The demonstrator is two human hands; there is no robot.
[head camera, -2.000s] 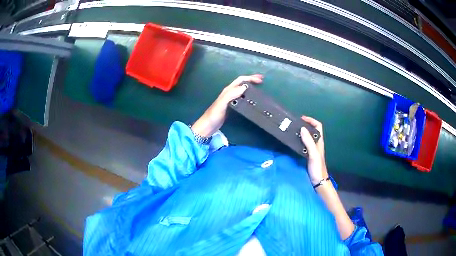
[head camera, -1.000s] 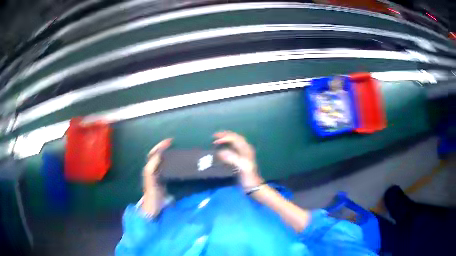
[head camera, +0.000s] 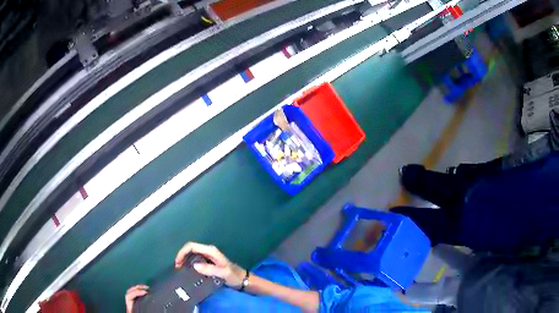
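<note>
A flat dark metal module [head camera: 168, 293] with a small white label and small holes is at the bottom left, over the green bench [head camera: 202, 208]; its lower part is cut off by the frame edge. My right hand [head camera: 211, 266] grips its upper right end, thumb on the face. My left hand [head camera: 136, 296] is at its left end, only the fingers showing at the bottom edge. A blue bin [head camera: 322, 143] holds mixed small white, yellow and silver parts. A red bin [head camera: 343, 125] stands tight against its right side and looks empty.
Pale metal rails [head camera: 178, 180] run beyond the bench. Another red bin [head camera: 63, 302] is cut off at bottom left. A blue stool [head camera: 404, 247] stands on the floor. A person in dark clothes [head camera: 509, 208] is at the right. Another blue stool [head camera: 466, 76] is farther back.
The view has swung right, so the blue bin and right red bin are now central and the stool shows more. The module and my hands sit lower left, the module still held.
</note>
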